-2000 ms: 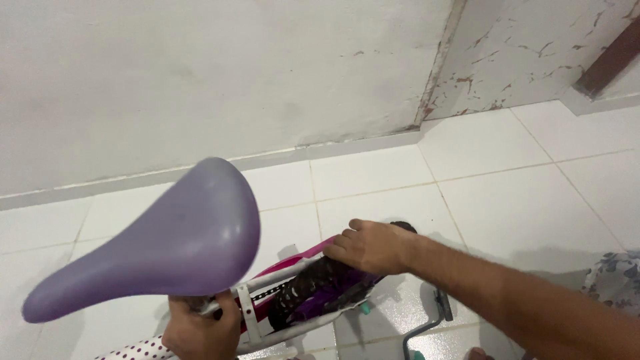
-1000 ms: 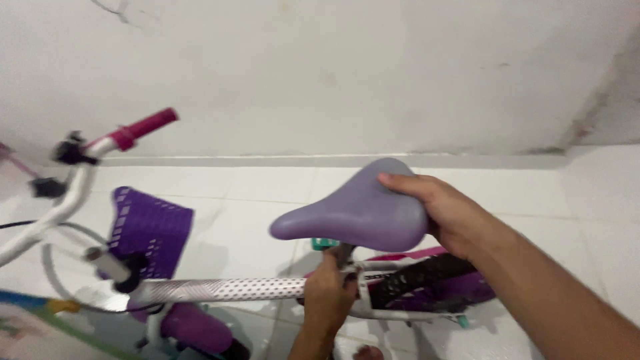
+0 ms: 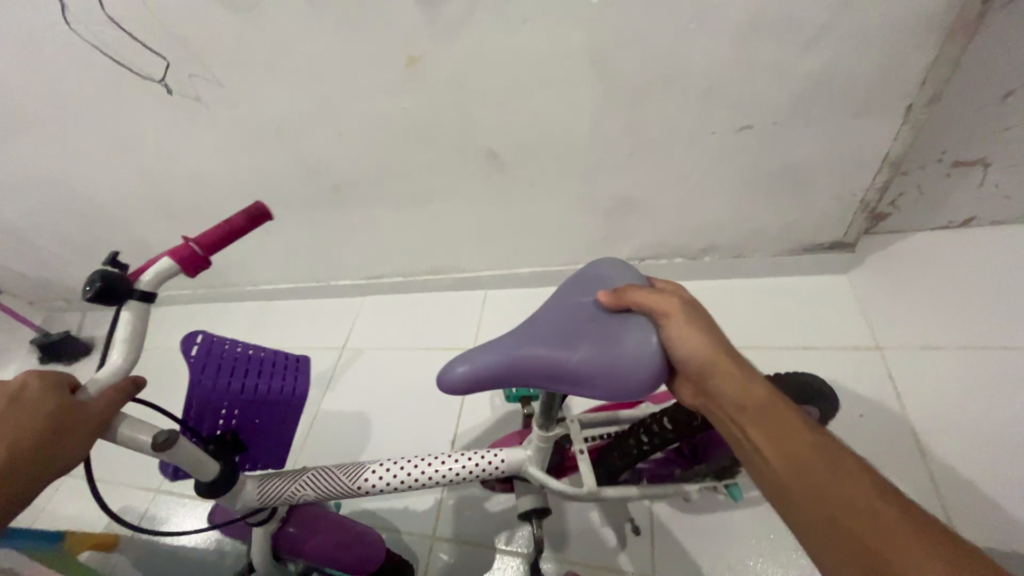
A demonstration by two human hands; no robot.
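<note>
My left hand (image 3: 56, 432) is closed around the white handlebar (image 3: 132, 336) of a small bicycle, below its black bell (image 3: 108, 286) and pink grip (image 3: 234, 230). With the thumb on top, my right hand (image 3: 680, 336) grasps the rear edge of the purple saddle (image 3: 560, 340). Under the saddle, a metal seat post (image 3: 549, 412) enters the white frame tube (image 3: 400, 474), patterned with dots and stripes. A purple plastic basket (image 3: 248, 400) is at the front, beyond the handlebar stem. The rear wheel (image 3: 804, 398) is partly hidden by my right forearm.
A pale wall (image 3: 512, 160) with a low skirting runs behind the bicycle. White floor tiles (image 3: 800, 312) lie beneath it. A dark broom head (image 3: 62, 346) rests at the far left. A pedal (image 3: 522, 394) shows behind the saddle.
My left hand has moved from below the saddle to the handlebar. My right hand, at the rear wheel two seconds ago, is on the saddle in both later frames. The view has shifted toward the bicycle's front.
</note>
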